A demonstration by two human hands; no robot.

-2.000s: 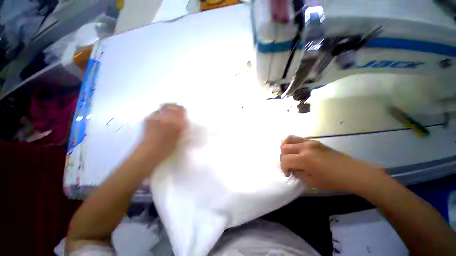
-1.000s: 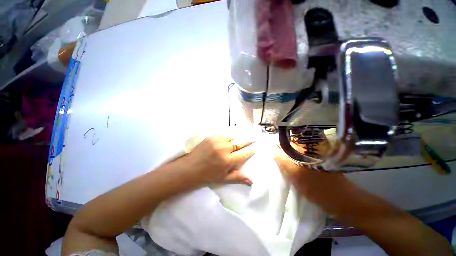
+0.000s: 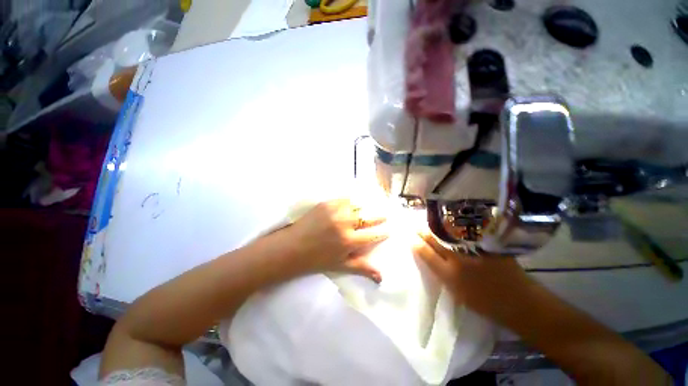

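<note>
White fabric (image 3: 302, 324) lies bunched over the near table edge and runs up to the needle area, where glare hides its edge. My left hand (image 3: 339, 237) lies flat on it with fingers spread, just left of the needle. My right hand (image 3: 445, 264) is on the fabric just right of and below the needle, its fingers partly hidden by the machine and glare; I cannot tell whether they grip. The sewing machine head (image 3: 618, 90) stands above, with a chrome guard (image 3: 537, 166) and a pink cloth strip (image 3: 431, 71) on its front.
Thread snips (image 3: 650, 249) lie on the table at the right. Blue tape (image 3: 113, 170) runs along the left edge of the white table (image 3: 188, 128). Yellow-handled scissors (image 3: 339, 6) lie at the far edge. Dark red cloth (image 3: 38, 286) is at the left.
Both hands have come together at the needle, drawing the fabric under the machine head from its spread position at the near edge. Since one second ago the hands have barely moved; the view has shifted slightly.
</note>
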